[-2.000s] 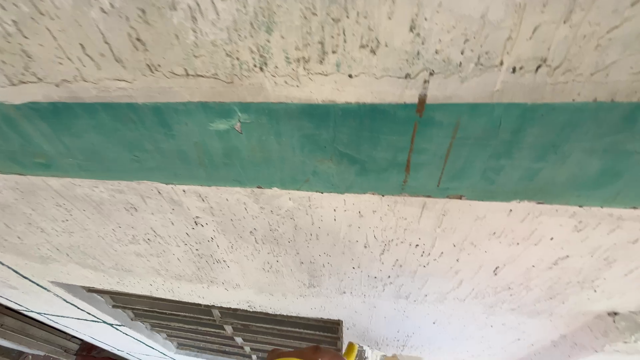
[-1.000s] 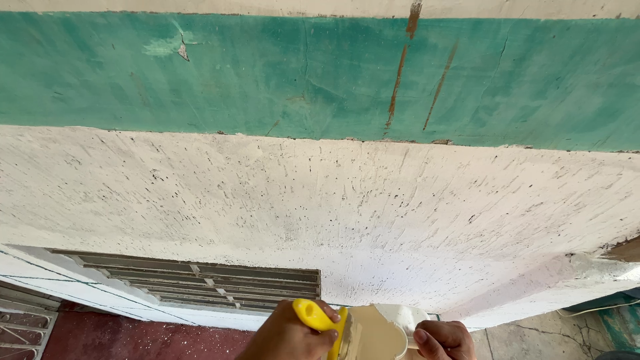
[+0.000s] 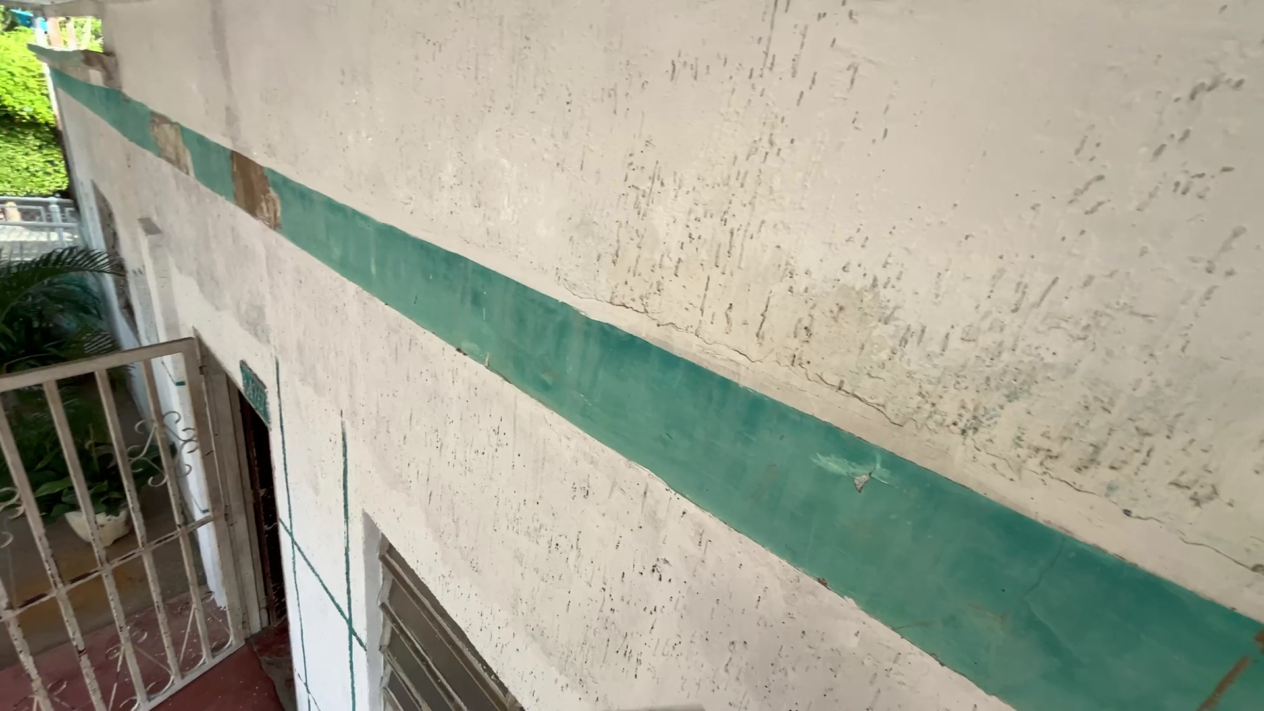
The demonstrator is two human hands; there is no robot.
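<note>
Neither my left hand nor my right hand shows in the head view now, so what they hold is hidden. A green painted band point(image 3: 632, 380) runs slantwise across the off-white wall point(image 3: 553, 474), from the upper left to the lower right. On the band are a small chipped spot point(image 3: 860, 482) with pale smears and, farther left, a brown bare patch point(image 3: 256, 190). Above the band the plaster is pitted and stained, and a thin crack follows its upper edge.
A louvered window point(image 3: 430, 637) sits low in the wall. To its left stand a doorway point(image 3: 259, 484) and a white metal gate point(image 3: 118, 523) over a red floor point(image 3: 222, 686). Potted plants point(image 3: 59, 306) grow beyond the gate.
The view has swung left and up along the wall. One second ago both hands were at the bottom edge, with a yellow-handled tool and a pale container; now they are out of view.
</note>
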